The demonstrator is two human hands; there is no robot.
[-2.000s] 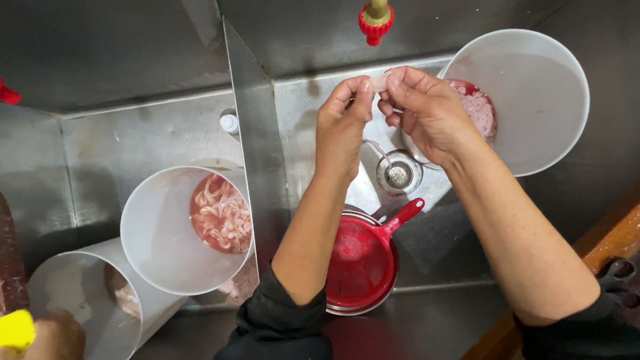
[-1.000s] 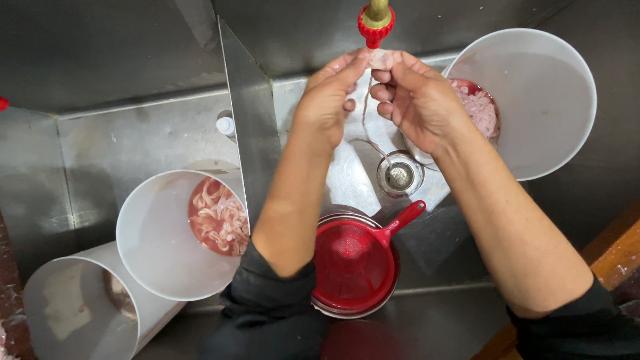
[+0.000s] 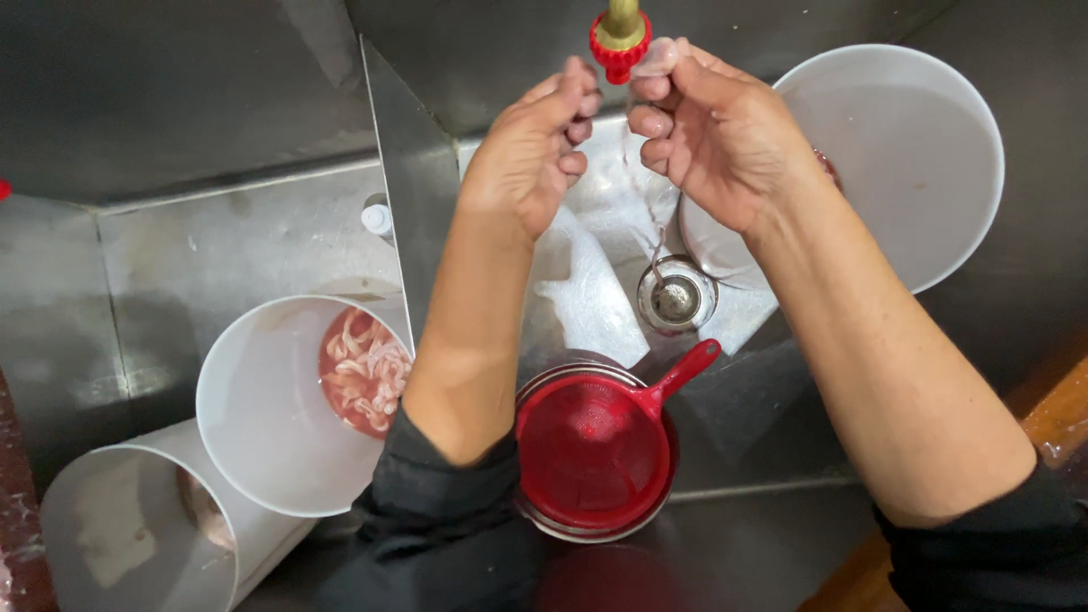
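Note:
My right hand (image 3: 722, 127) pinches a pale, translucent piece of casing (image 3: 659, 58) between thumb and fingers, right beside the red-tipped brass faucet (image 3: 621, 42). A thin pinkish strand (image 3: 653, 212) hangs from there down to the sink drain (image 3: 677, 299). On the other side of the faucet, my left hand (image 3: 540, 140) is raised with its fingers curled; whether it holds anything cannot be told. Below the hands a red strainer (image 3: 595, 450) with a handle rests on a round metal vessel, partly behind my left sleeve.
A white bucket (image 3: 918, 170) stands at the right, its contents mostly hidden by my wrist. Left of the steel divider (image 3: 395, 170) are a white bucket (image 3: 272, 408) with pale strands in reddish liquid, another bucket (image 3: 144, 527) and a white-capped bottle (image 3: 376, 218).
My hands have parted; one second ago they held the pale piece together below the faucet. A hand with something yellow, seen at lower left two seconds ago, is out of view.

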